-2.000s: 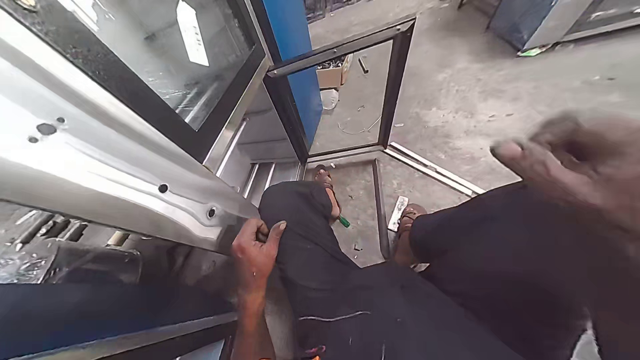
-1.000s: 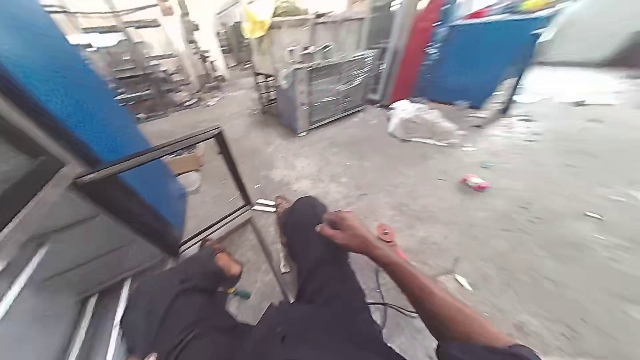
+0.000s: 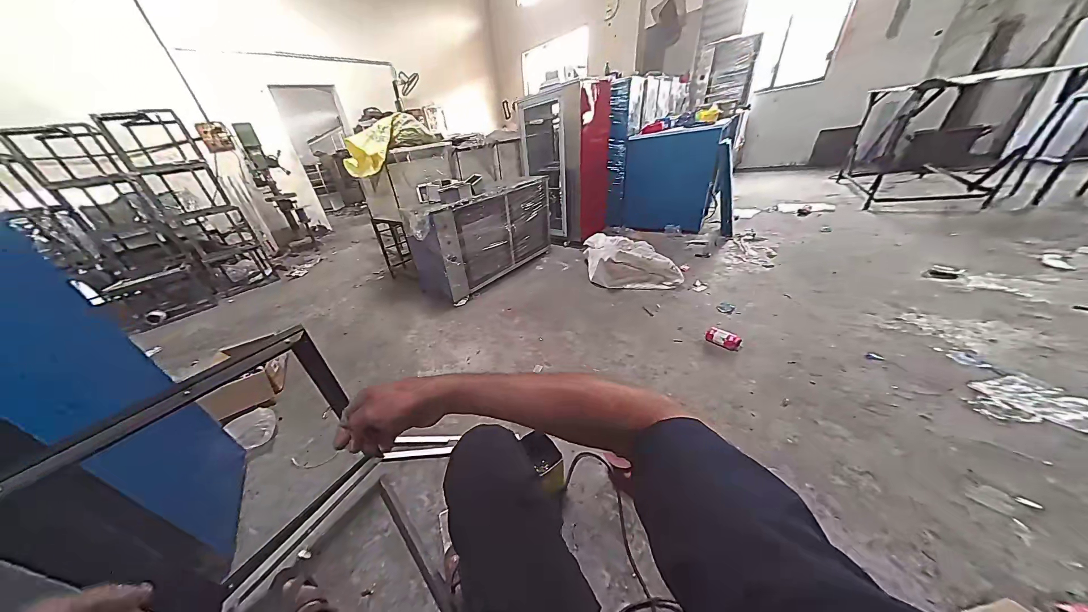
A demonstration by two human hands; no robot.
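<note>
A dark metal door frame [image 3: 321, 367] stands at the lower left, hinged side out of view. My right hand [image 3: 374, 416], its arm reaching across from the right, has curled fingers at the frame's near upright; whether they grip it cannot be told. Only part of my left hand [image 3: 102, 597] shows at the bottom left edge, beside the frame's lower part, and its hold is hidden. Pale metal strips [image 3: 421, 448] lie on the floor just past my right hand. A dark metal bar [image 3: 412, 540] runs along the floor between my legs and the frame.
A blue panel [image 3: 183, 476] stands behind the frame, near a cardboard box [image 3: 246, 387]. A black cable [image 3: 625, 518] and a partly hidden power tool [image 3: 544, 463] lie by my knee. Farther off are a wrapped metal cabinet [image 3: 484, 238], a white sack [image 3: 633, 262] and a red can [image 3: 723, 338].
My right hand has moved left from above my knee to the door frame's upright. The view has swung up and right since the oldest frame, showing more of the workshop.
</note>
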